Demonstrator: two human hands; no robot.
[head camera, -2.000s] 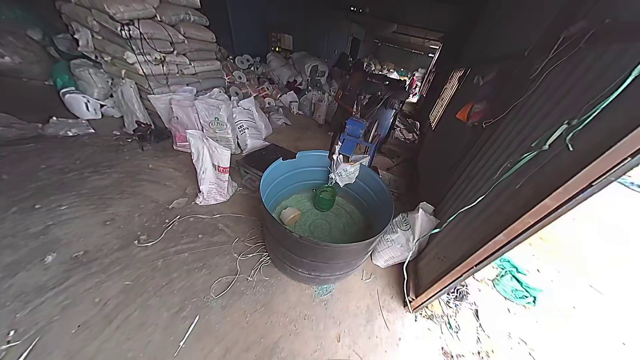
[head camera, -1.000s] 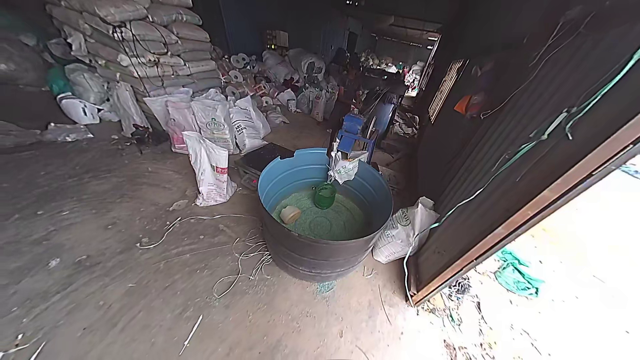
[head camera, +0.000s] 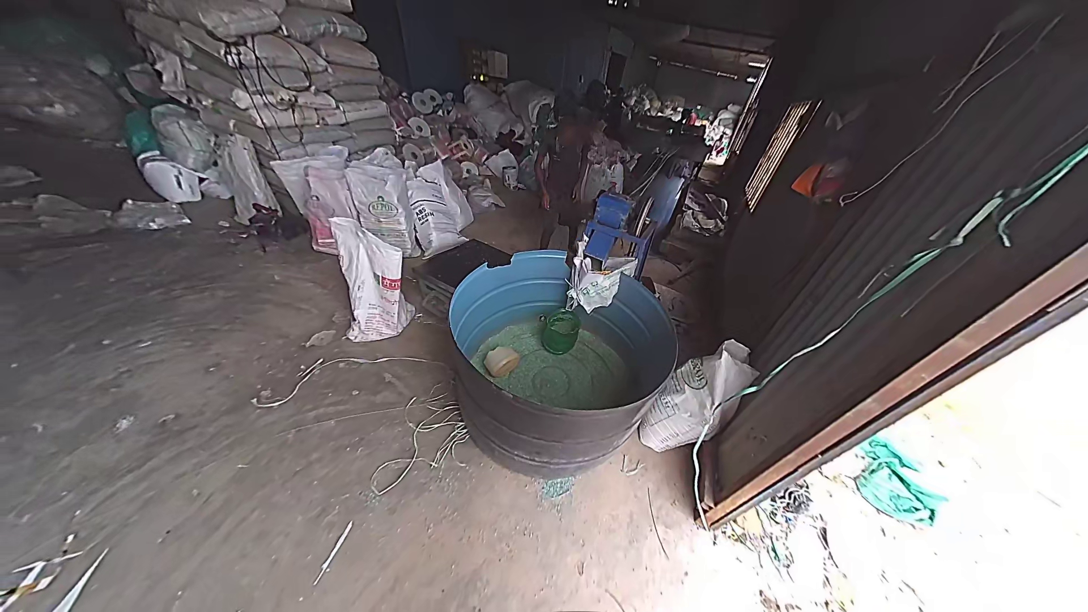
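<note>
Neither of my hands shows in the head view. A large round tub (head camera: 544, 442), dark outside and blue inside, stands on the floor at the centre. Green granular material (head camera: 586, 374) covers its bottom. A green container (head camera: 561, 331) rests upright in the granules near the far side, and a tan plastic piece (head camera: 501, 361) lies on them to the left. Over the far rim hangs a torn white sack piece (head camera: 597, 285), in front of a blue machine (head camera: 608, 225). A filled white sack (head camera: 697, 399) leans at the tub's right.
White sacks (head camera: 374, 280) stand left of the tub, before a tall sack stack (head camera: 280, 76). Loose string (head camera: 416, 442) lies on the floor beside the tub. A corrugated metal wall (head camera: 816, 280) edges the bright opening at right. A person (head camera: 563, 170) stands in shadow behind the machine.
</note>
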